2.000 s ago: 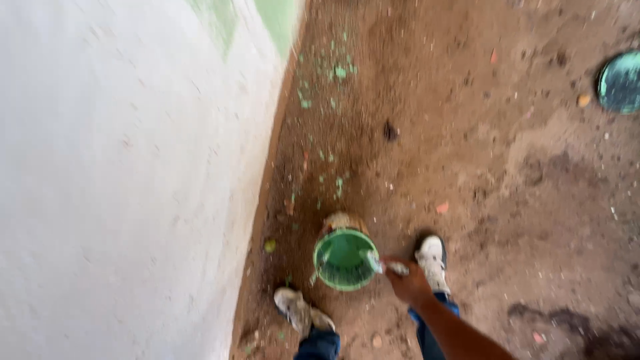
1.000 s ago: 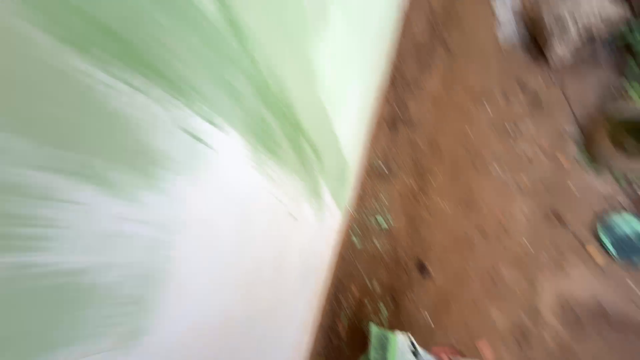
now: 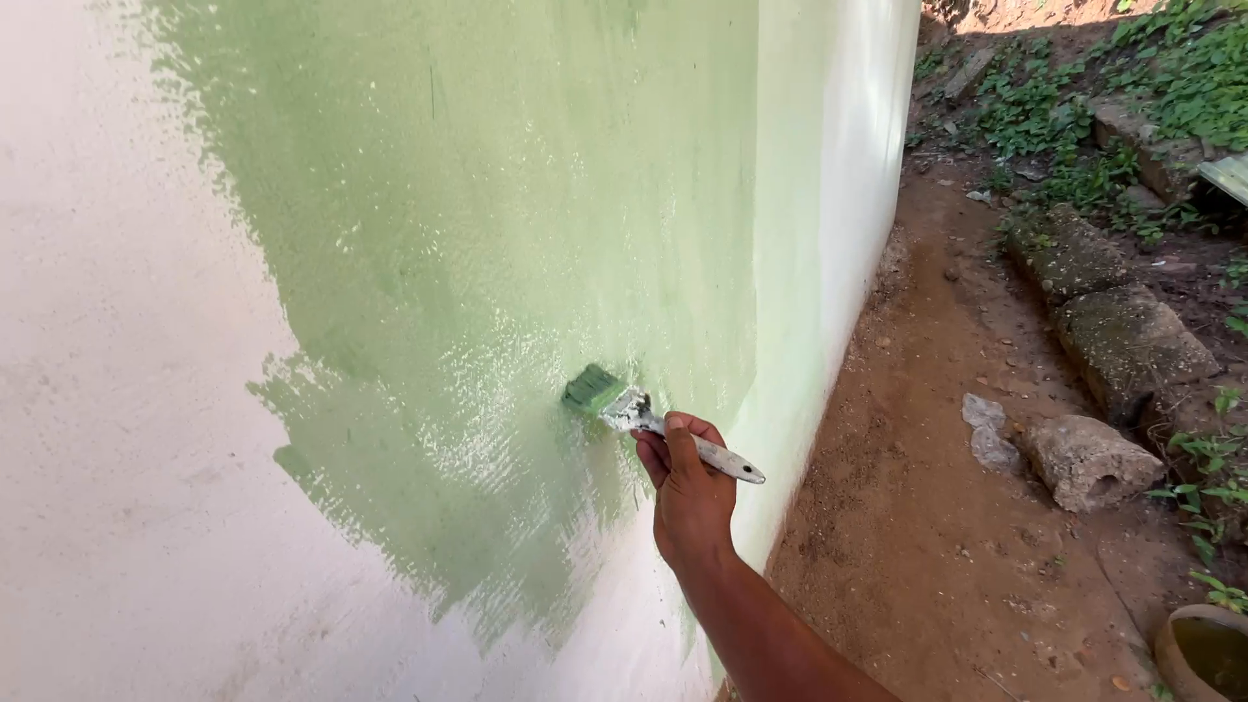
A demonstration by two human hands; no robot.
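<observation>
My right hand [image 3: 690, 487] grips the pale, paint-marked handle of a flat paintbrush [image 3: 622, 402]. The brush's bristles, coated in green paint, rest on the wall [image 3: 468, 244]. Green paint covers a broad, ragged-edged area of this wall, with streaks of white showing through near the brush. To the left and below, the wall surface [image 3: 117, 409] is white. My left hand is out of view.
A brown dirt path [image 3: 936, 546] runs along the wall's foot. On its right lie stone blocks [image 3: 1131, 341], a broken concrete piece [image 3: 1092, 461], a crumpled plastic scrap [image 3: 990, 434], green plants [image 3: 1199, 78] and a round container [image 3: 1204, 648] holding liquid.
The view has swung up from the ground to the wall. Two seconds ago my right hand held the brush at a green bucket between my feet; now the brush is against the wall.
</observation>
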